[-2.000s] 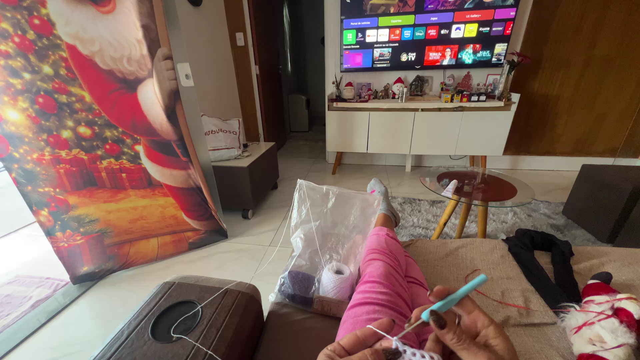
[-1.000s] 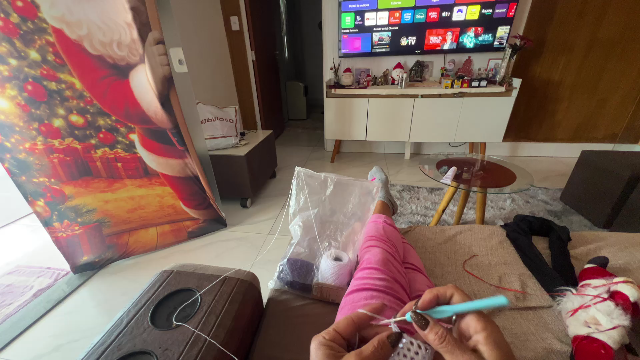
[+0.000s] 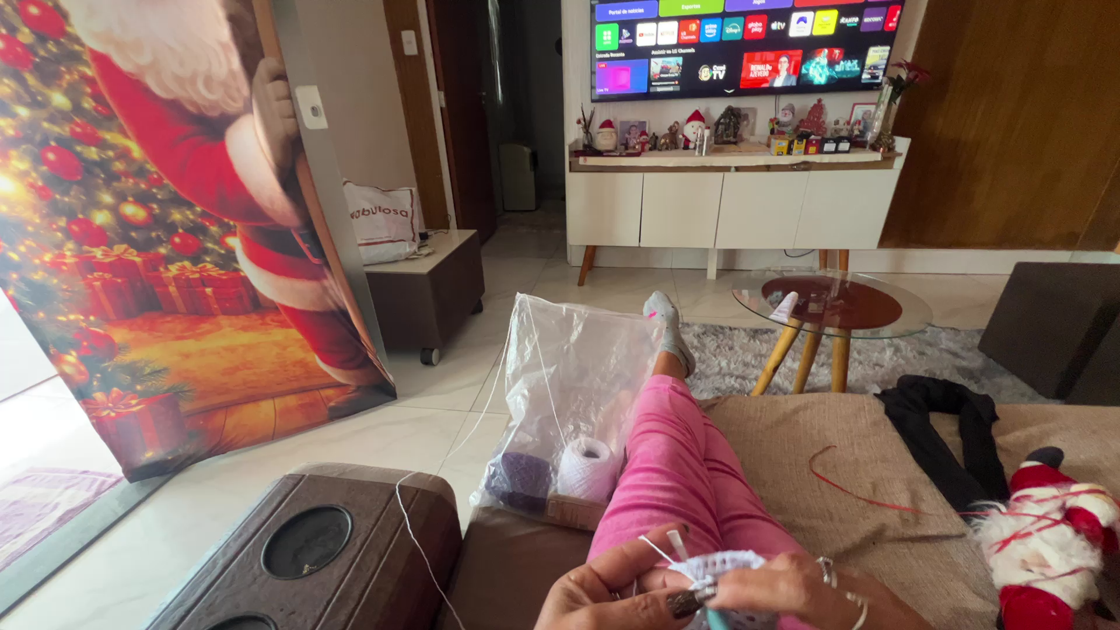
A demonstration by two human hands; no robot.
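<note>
Near the bottom middle, my left hand [image 3: 612,586] pinches white crochet work [image 3: 713,569] and its thread. My right hand [image 3: 787,586] is closed on the work and a crochet hook, whose turquoise handle [image 3: 717,619] shows only in part below the fingers. A clear plastic bag [image 3: 569,367] stands beside my pink-trousered legs [image 3: 678,464], holding a white thread cone [image 3: 586,470] and a purple yarn ball [image 3: 518,479]. White thread [image 3: 411,525] runs from the bag over the armrest and out of view at the bottom edge.
A brown armrest [image 3: 385,507] with cup holders is at the left. On the beige couch [image 3: 840,472] at the right lie a black garment [image 3: 954,429], a red string [image 3: 849,494] and a Santa plush [image 3: 1046,542]. A glass table [image 3: 910,315] stands beyond.
The hook's turquoise handle pointed right above my right hand a second ago; now it points down, mostly hidden. My right hand has closed over the work.
</note>
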